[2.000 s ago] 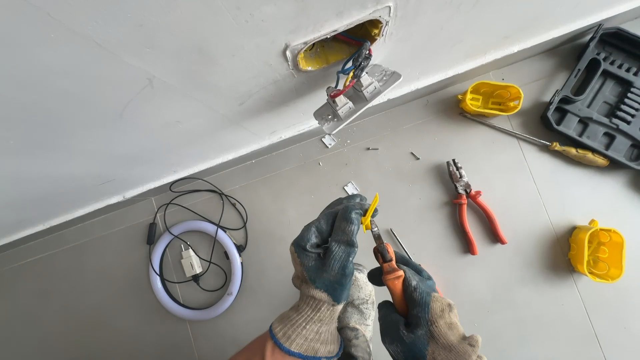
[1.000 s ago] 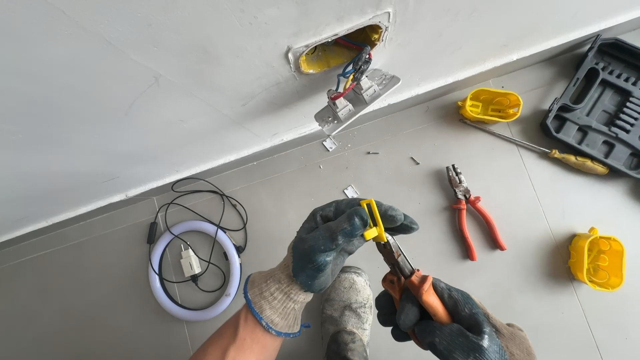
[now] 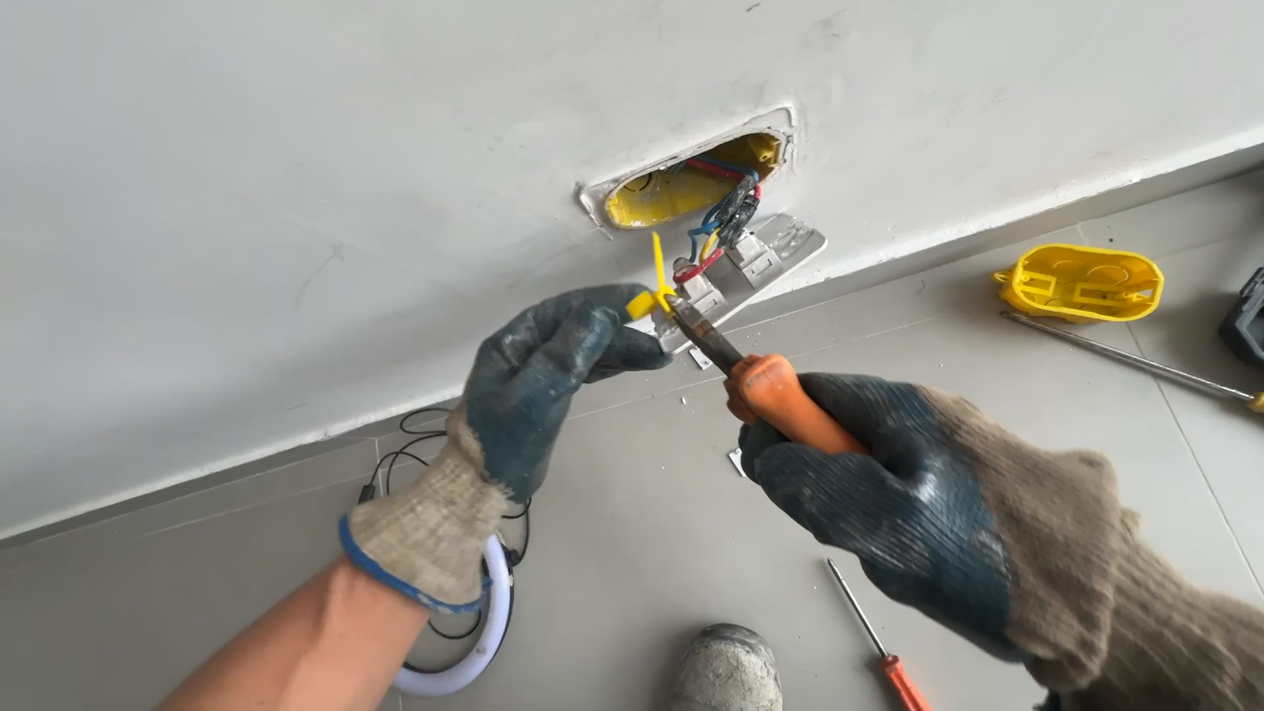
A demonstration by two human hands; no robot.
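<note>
Both hands wear dark blue coated work gloves with knitted cuffs. My left hand (image 3: pixel 553 365) pinches a small yellow plastic piece (image 3: pixel 660 294) between thumb and fingers. My right hand (image 3: pixel 879 474) grips orange-handled pliers (image 3: pixel 795 400), whose jaws touch or bite that piece; exactly which cannot be told. Just behind the jaws, a white outlet plate with modules (image 3: pixel 755 259) hangs on red, blue, yellow and black wires (image 3: pixel 733 212). These come out of a yellow electrical box (image 3: pixel 660 197) set in the wall opening.
Against the wall's foot at right lies a loose yellow box (image 3: pixel 1086 286), beside a long screwdriver (image 3: pixel 1136 357) and a black case edge (image 3: pixel 1246 321). A red-handled screwdriver (image 3: pixel 894 671) lies below my right hand. A ring light (image 3: pixel 494 612) with black cable and a shoe (image 3: pixel 729 671) are at the bottom.
Both hands have moved up from over the floor to beside the hanging plate, with the yellow piece and orange pliers. The view has shifted nearer the wall.
</note>
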